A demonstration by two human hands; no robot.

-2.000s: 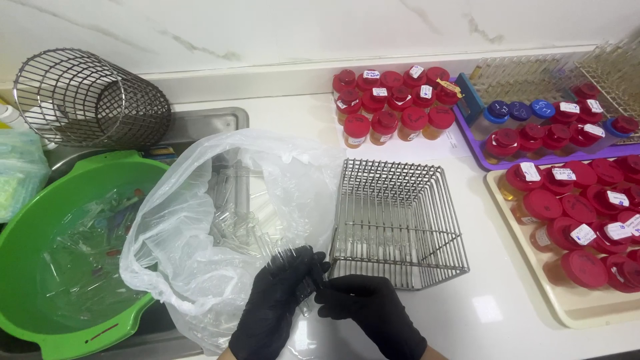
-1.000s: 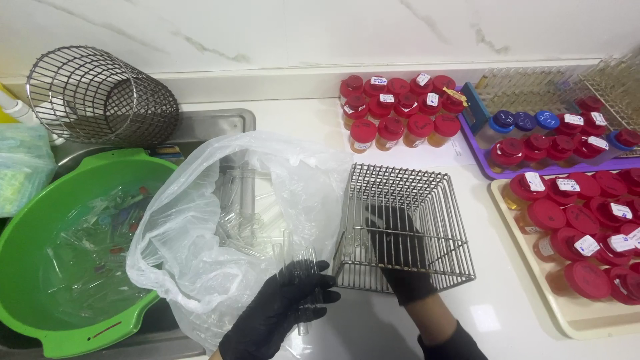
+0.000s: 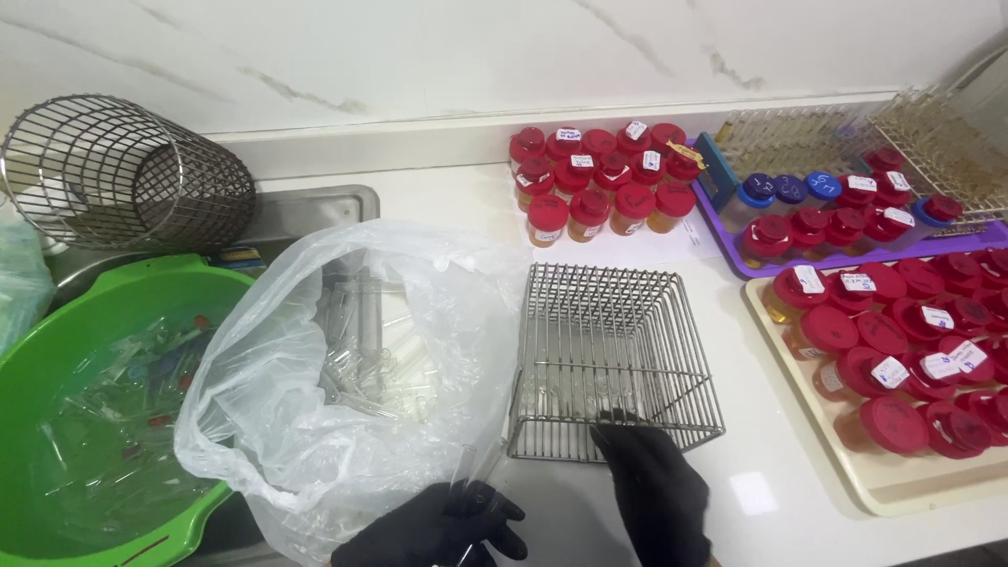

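Both of my hands wear black gloves. My left hand [image 3: 445, 524], low in the view beside the plastic bag, holds a few clear glass tubes [image 3: 472, 472]. My right hand [image 3: 654, 488] is at the near edge of the wire basket [image 3: 614, 370], its fingertips partly hidden by the wires; whether it holds a tube cannot be told. Clear tubes lie in the bottom of that basket, which is tipped on its side. The translucent plastic bag [image 3: 268, 402] stands open to its left, with many clear tubes [image 3: 378, 370] inside.
A green basin [image 3: 150, 276] with tubes in liquid sits in the steel sink [image 3: 346, 206] at left, a round wire basket [image 3: 126, 173] behind it. Red-capped specimen cups [image 3: 591, 205] stand at the back. A purple tray [image 3: 720, 244] and a cream tray [image 3: 835, 465] hold more at right, near tube racks [image 3: 795, 142].
Two seconds ago my hands were together in front of the bag. My right hand then reached deep into the wire basket and has since drawn back to its near edge.
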